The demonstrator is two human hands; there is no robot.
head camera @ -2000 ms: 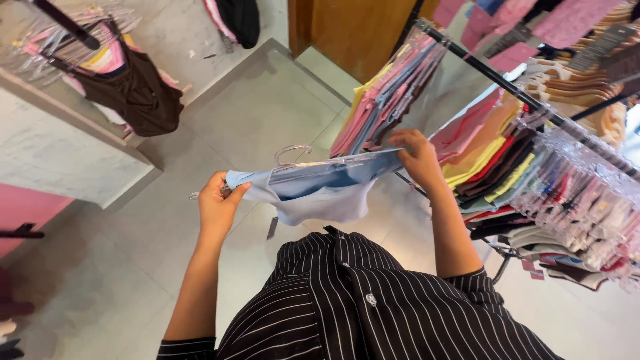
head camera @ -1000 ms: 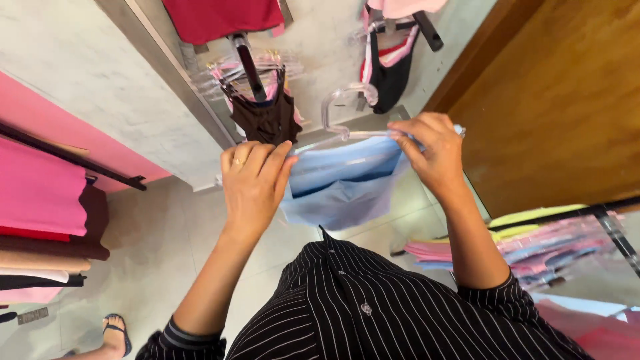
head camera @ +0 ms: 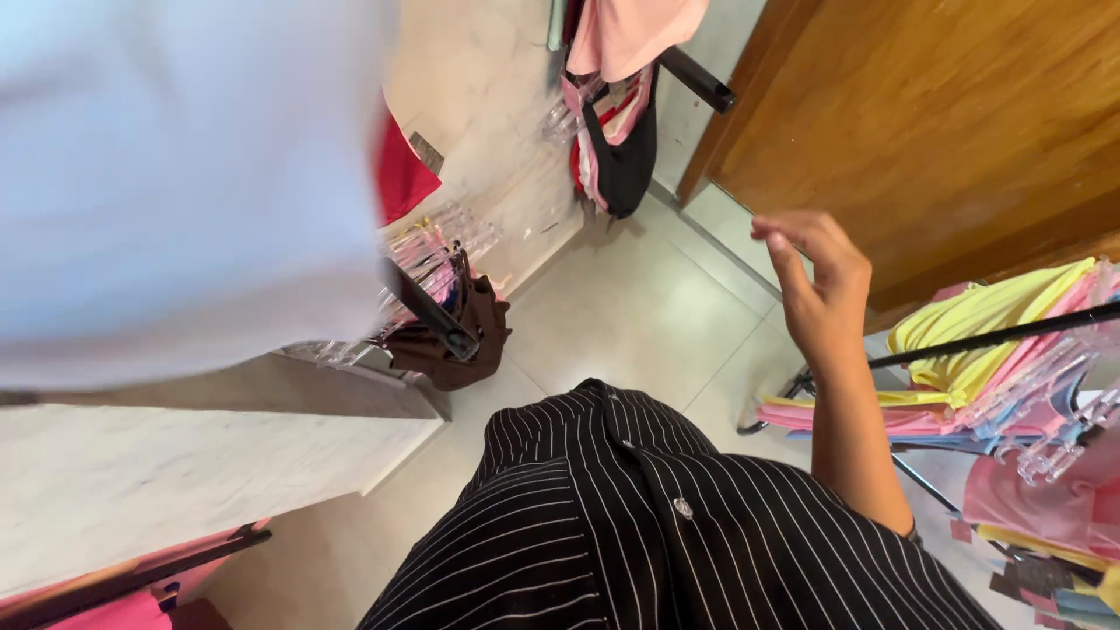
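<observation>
A light blue garment, blurred and close to the camera, fills the upper left of the head view. My left hand is out of view, so whether it holds the garment cannot be seen, and no hanger shows on it. On the right my right hand is raised with nothing in it, its fingers loosely bent and the thumb near the fingertips. It is nearest to a rack of yellow and pink garments on clear hangers.
Brown garments hang on a black display arm at the marble wall. Beyond are a black top and a pink garment. A wooden door stands upper right. A marble partition juts in from the left.
My right hand has let go of the garment and its hanger. The blue garment has moved from in front of me to the upper left, near the camera. My left hand has left the view.
</observation>
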